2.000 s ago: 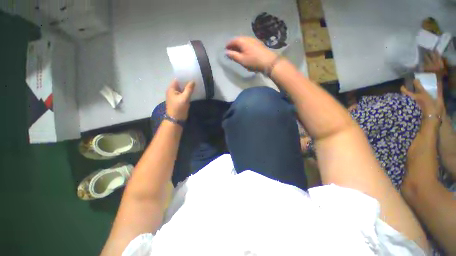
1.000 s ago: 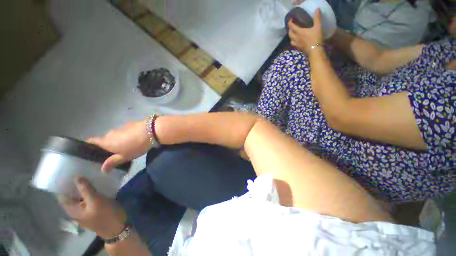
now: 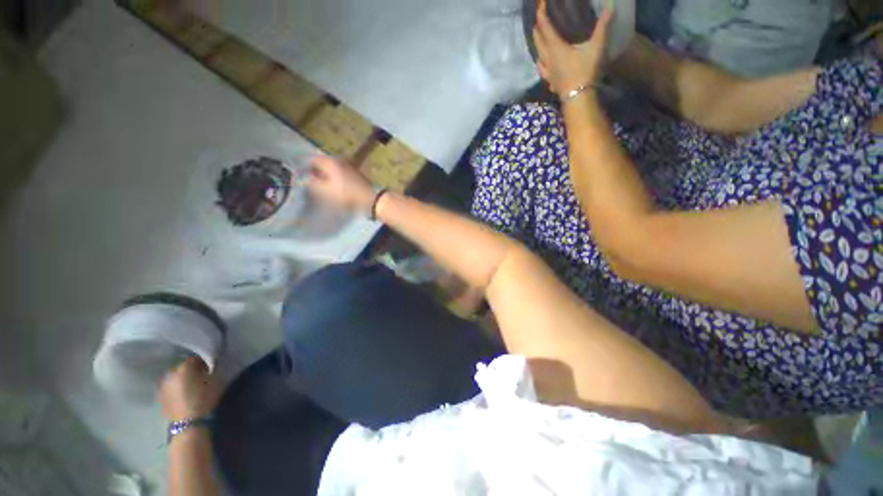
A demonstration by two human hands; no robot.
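A white round tub (image 3: 160,339) with a dark brown band around its far end lies tilted at the lower left, its opening partly facing me. My left hand (image 3: 189,387) holds it at its near rim, fingers partly hidden by the tub. My right hand (image 3: 334,182) is at the right rim of a cloudy tub (image 3: 302,215) with a dark heap of small parts (image 3: 254,191). The hand is blurred, and I cannot tell whether its fingers hold anything.
A person in a dark floral dress (image 3: 678,281) sits at the right, holding a dark brown round piece (image 3: 569,19) against a white part. A yellowish wood strip (image 3: 300,97) separates the pale tabletops. Crinkled clear plastic (image 3: 489,60) lies at the top.
My right hand has left the banded white tub and moved up and right to the tub of small parts. My left hand still holds the white tub, now turned to show its opening.
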